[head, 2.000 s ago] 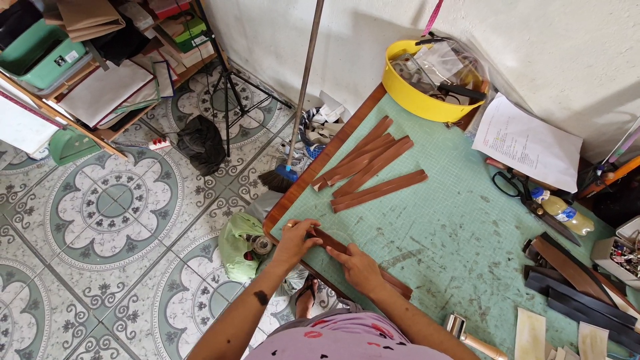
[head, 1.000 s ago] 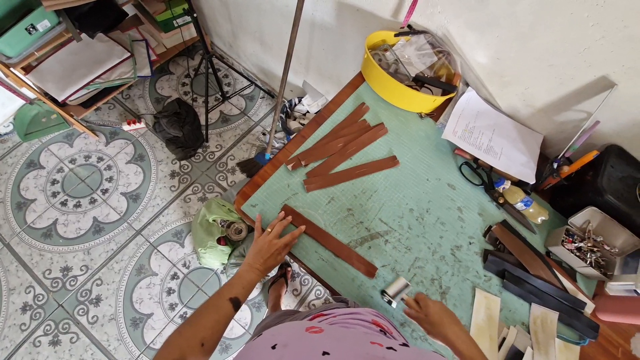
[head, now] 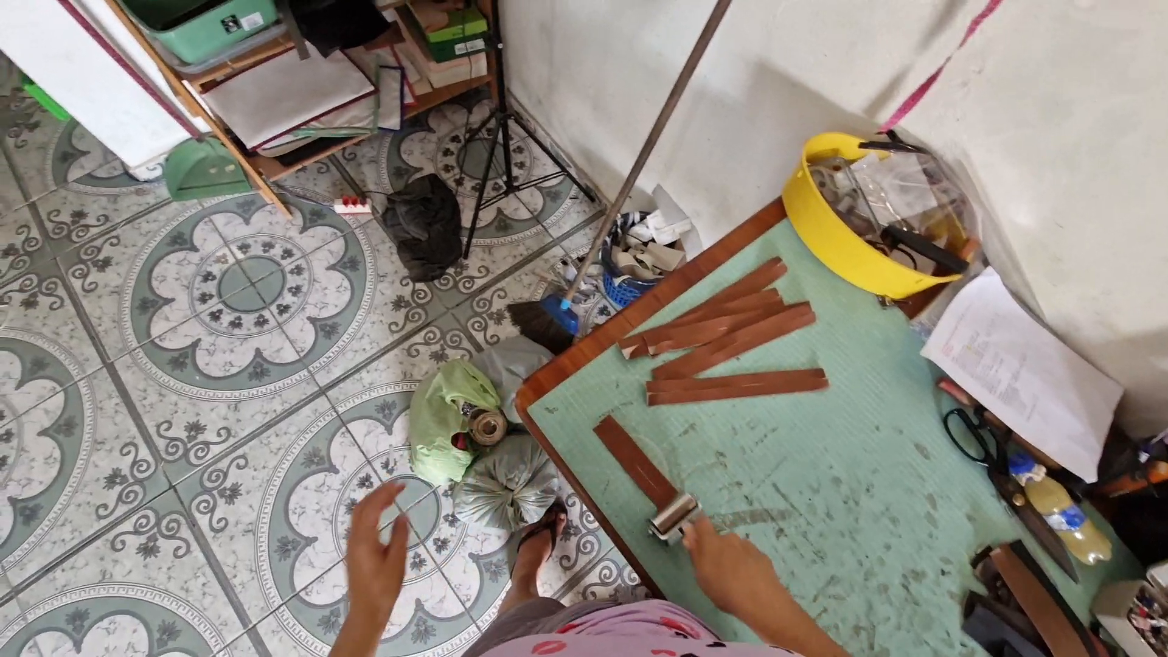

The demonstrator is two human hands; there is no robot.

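Note:
My right hand (head: 730,561) grips the handle of a metal hand roller (head: 675,517), whose cylinder lies at the near end of a brown leather strip (head: 634,461) on the green cutting mat (head: 858,456). Off the table's left edge, my left hand (head: 374,547) is raised over the tiled floor, fingers apart and holding nothing. Farther back on the mat, several brown strips (head: 737,385) lie loosely fanned, some overlapping. The handle is mostly hidden in my right hand.
A yellow tub (head: 844,255) of small items stands at the back corner. Printed paper (head: 1022,370), black-handled scissors (head: 972,438) and a glue bottle (head: 1068,511) line the right side. Plastic bags (head: 447,424) and a broom (head: 547,319) are beside the table's left edge.
My left hand has left the strip and moved left, off the table. My right hand, on the strip two seconds ago, took the roller and has brought it to the strip's near end.

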